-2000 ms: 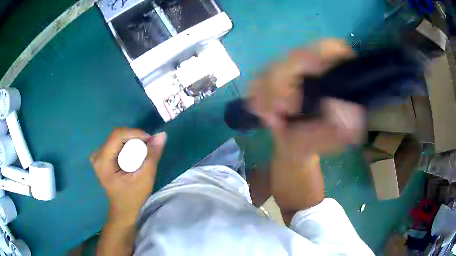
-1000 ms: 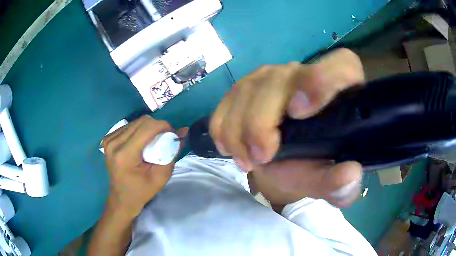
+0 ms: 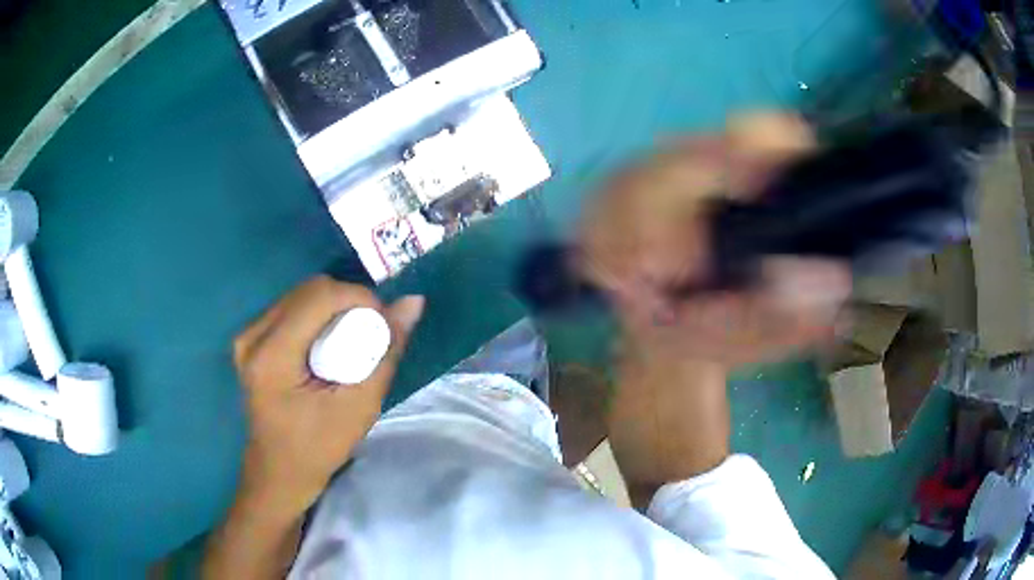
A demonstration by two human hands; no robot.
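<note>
My left hand (image 3: 312,391) is closed around a white fan body (image 3: 350,346); only its round white end shows in the fist. My right hand (image 3: 692,244) is blurred and grips the black electric screwdriver (image 3: 845,204). The driver's dark nose points left toward the fan body, with a gap between them. The bit cannot be made out. The screw feeder (image 3: 420,91) stands beyond my hands, with specks of screws in its dark tray and a red-marked label on its front ledge.
Several white fan bodies (image 3: 86,408) lie at the left edge of the green table (image 3: 170,227). A pale edge strip (image 3: 85,91) curves at the upper left. Open brown cardboard boxes (image 3: 862,408) are at the right, with a red object (image 3: 947,499) at the lower right.
The driver has moved back to the right from the fan body. My left hand has shifted slightly, and its thumb now stands apart. The view has shifted a little, showing more of the feeder.
</note>
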